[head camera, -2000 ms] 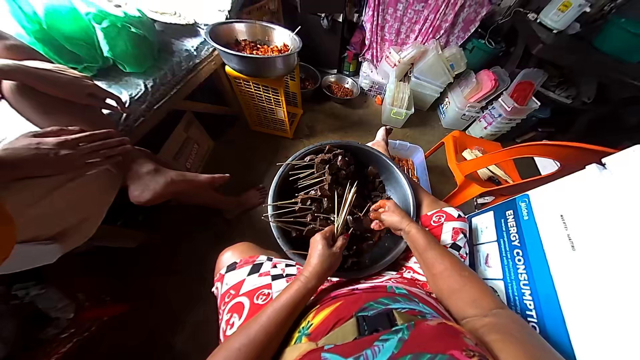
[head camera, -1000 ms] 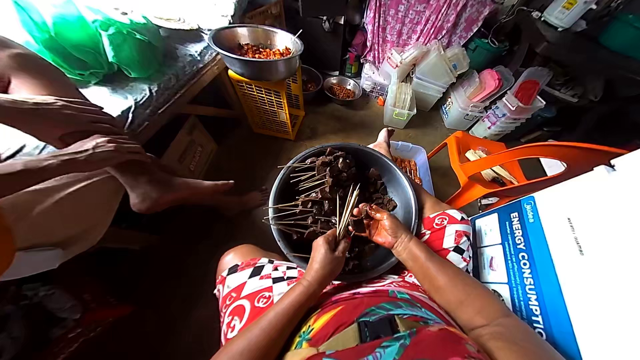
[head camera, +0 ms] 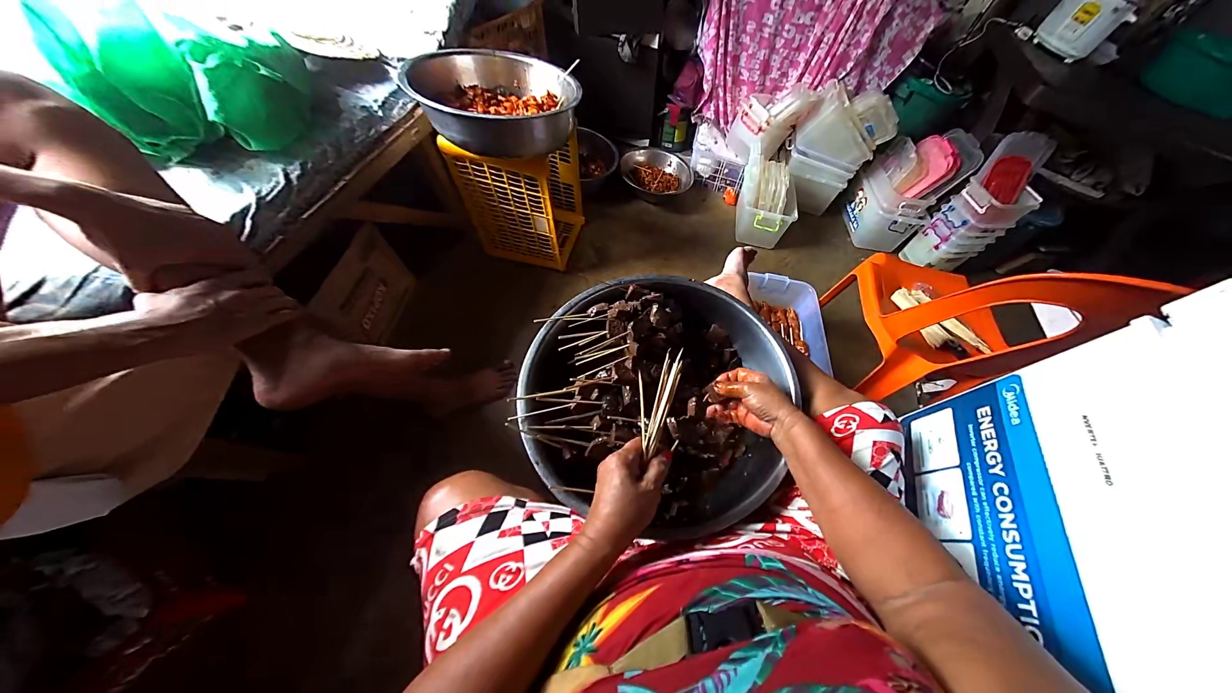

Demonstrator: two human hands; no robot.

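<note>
A large metal basin [head camera: 786,481] rests at my lap, holding dark chunks of meat [head camera: 707,438] and several loaded skewers [head camera: 630,332] whose bare sticks point left over the rim. My left hand [head camera: 628,486] grips a bundle of bamboo skewers [head camera: 662,399], tips upward, above the basin's near part. At the basin's right side, my right hand [head camera: 751,402] has its fingertips bent around a dark chunk at the edge of the meat. Reddish sauce coats those fingers.
Another person's hand [head camera: 207,308] and bare feet are at the left. A steel bowl of red meat [head camera: 568,106] stands on a yellow crate [head camera: 510,207]. Behind my foot lies a plastic tub [head camera: 813,318] of skewers. An orange chair [head camera: 890,332] and a large carton [head camera: 1049,539] flank my right side.
My right hand has moved right, away from the skewer bundle, since one second ago. My left hand keeps its hold on the bundle.
</note>
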